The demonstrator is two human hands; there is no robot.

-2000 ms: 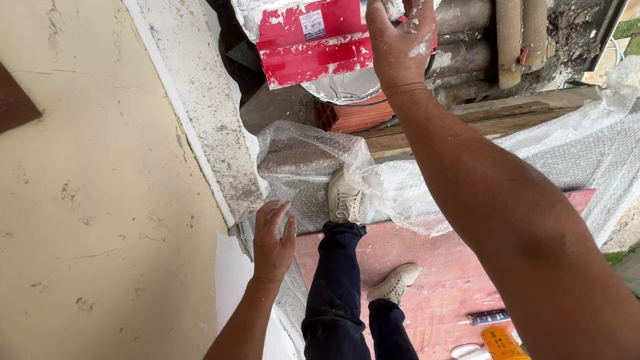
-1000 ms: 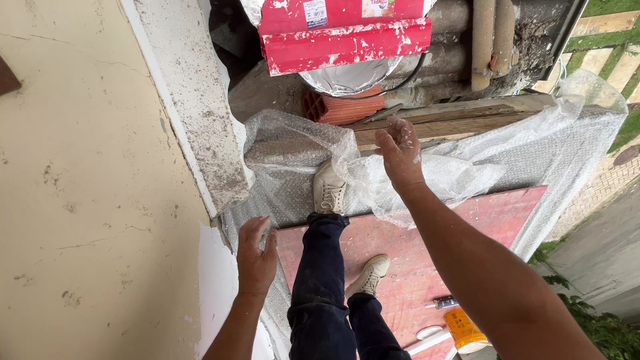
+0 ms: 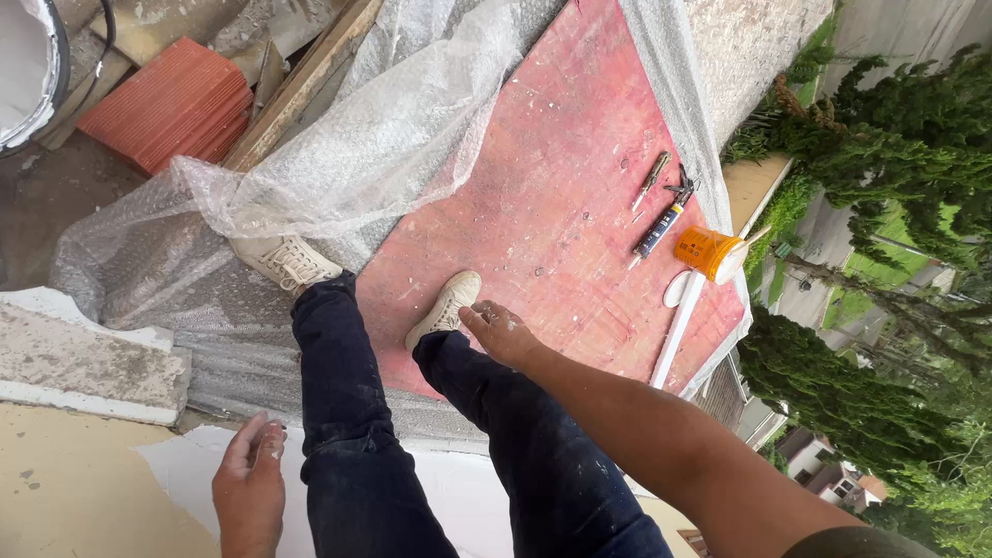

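Observation:
My left hand (image 3: 249,480) is at the lower left, empty, its fingers loosely curled above the white-plastered strip of wall (image 3: 194,457). My right hand (image 3: 500,332) hangs beside my right shoe (image 3: 448,306), white residue on its fingers and nothing in it. Past it, on the red board (image 3: 542,232), lie a caulking gun with a cartridge (image 3: 663,225), a small tool with a long handle (image 3: 652,180), a white round lid (image 3: 677,288) and a long white strip (image 3: 676,333). An orange tub (image 3: 701,254) stands by them with a stick in its opening.
Bubble wrap (image 3: 403,132) spreads over the ledge and around my left shoe (image 3: 287,262). A red ribbed hollow brick (image 3: 170,105), a wooden plank (image 3: 302,85) and a bucket of white material (image 3: 27,70) are at the upper left. Beyond the board's edge, trees (image 3: 852,372) and houses appear far below.
The view has swung strongly toward the red board. My right hand has come down from near the red box to beside my right shoe. Both hands stay empty.

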